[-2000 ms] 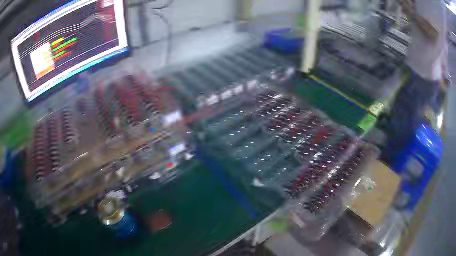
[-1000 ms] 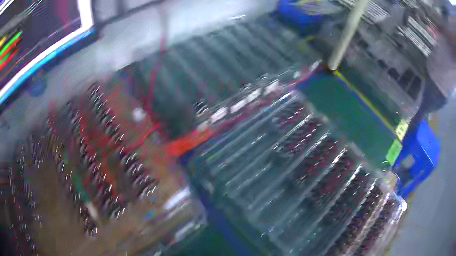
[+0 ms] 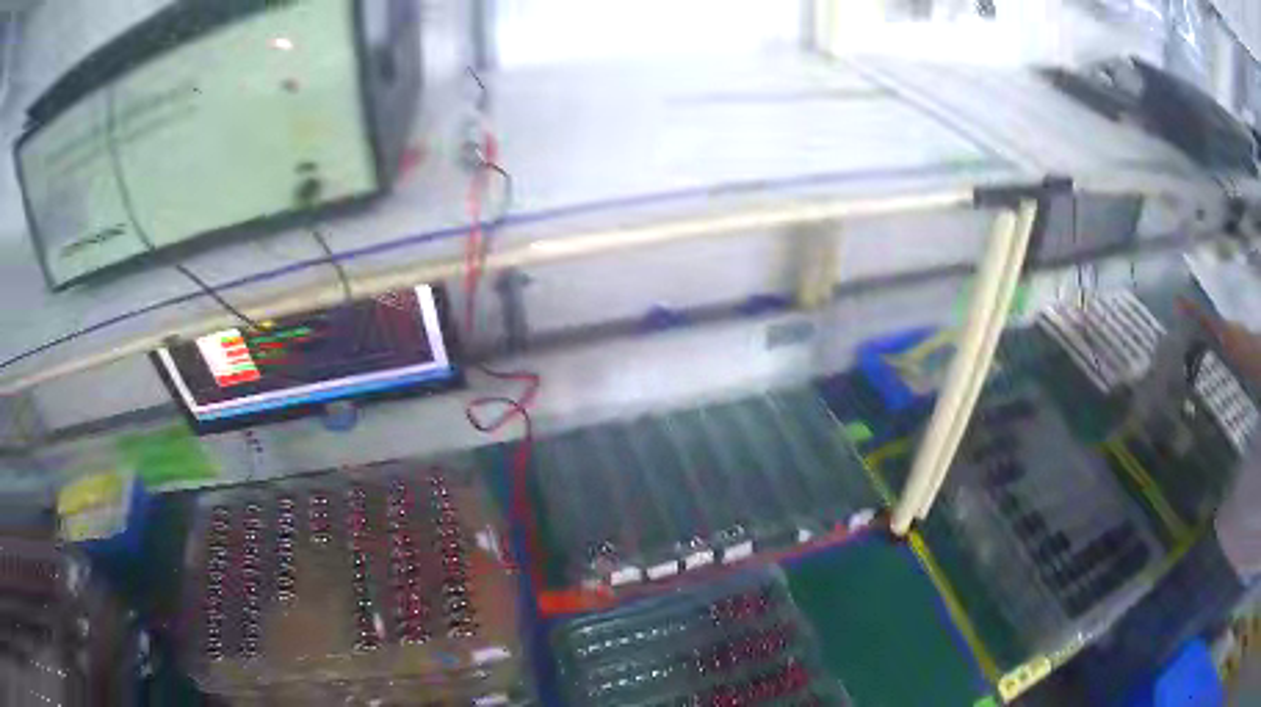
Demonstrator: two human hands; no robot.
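Neither of my hands is in the picture. Nearest in front of me, a tray of speaker units stands on the bench at the lower left, with rows of small dark rounds over a tan board. A clear ridged blister tray, cut off by the bottom edge, holds speaker units with red wires mainly on its right side. Behind it lies another clear ridged tray, with white labels along its front edge. The picture is somewhat blurred.
A monitor stands behind the trays, under a whitish shelf. The pale-fronted analyzer is on the shelf. Red wires hang down. A cream post stands right of the trays. Another person's arm is at the right edge.
The view has tilted up and drawn back from the trays. The shelf and analyzer have come into view, and the trays sit lower. The round brass-topped fixture seen earlier is out of view.
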